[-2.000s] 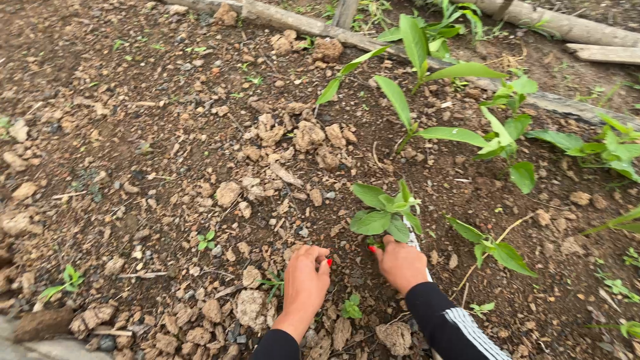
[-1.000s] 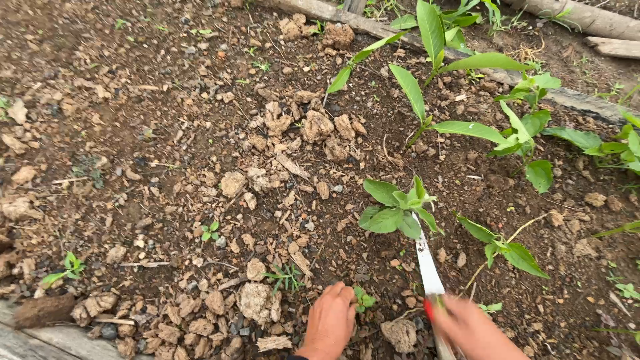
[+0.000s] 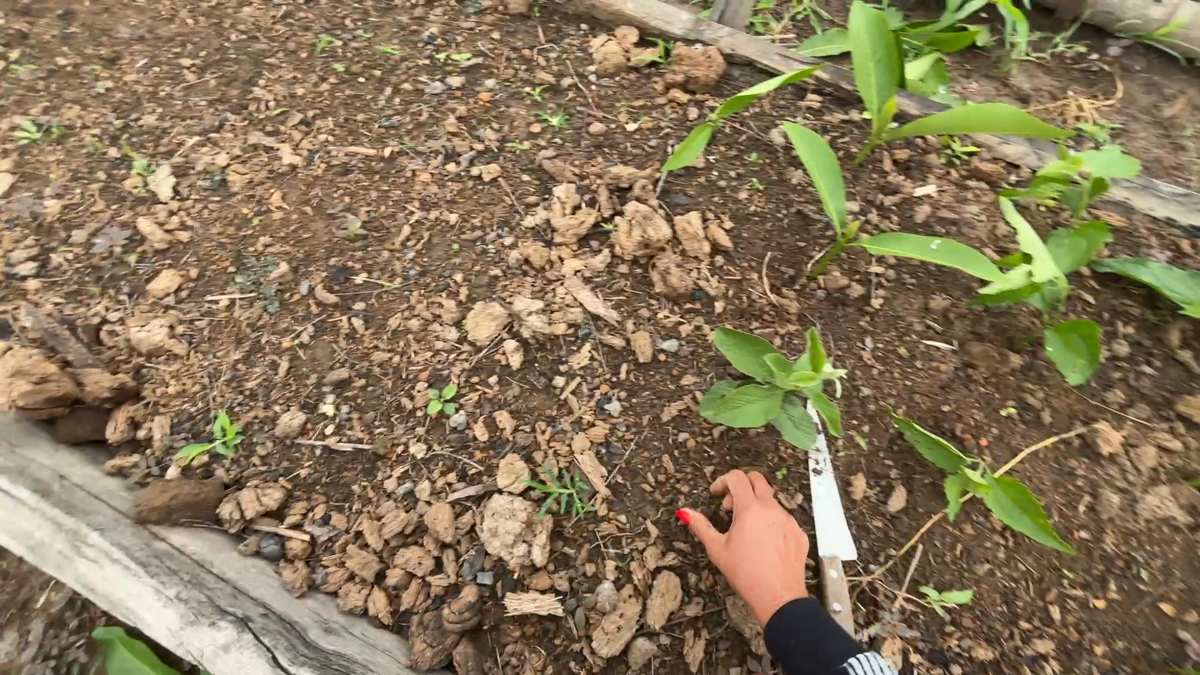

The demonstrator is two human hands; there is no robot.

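Observation:
My right hand [image 3: 757, 548] is palm down just above the soil, its thumb and fingers apart and nothing seen between them. Close to its right lies a knife [image 3: 827, 506] with a long pale blade and a wooden handle, partly covered by my dark sleeve. The blade's soil-marked far end reaches under the leaves of a small broad-leaved plant [image 3: 773, 384], which hide the tip. What lies beneath my palm is hidden. My left hand is out of view.
A weathered wooden board [image 3: 187, 572] edges the bed at lower left, another [image 3: 778, 56] at the top. Taller leafy plants [image 3: 877, 75] stand at upper right; a drooping seedling [image 3: 984, 483] is right of the knife. Clods [image 3: 514, 530] and small weeds [image 3: 562, 492] dot the soil.
My right hand has let go of the knife handle and moved to the left of the blade. My left hand, near a small seedling a second ago, has left the view.

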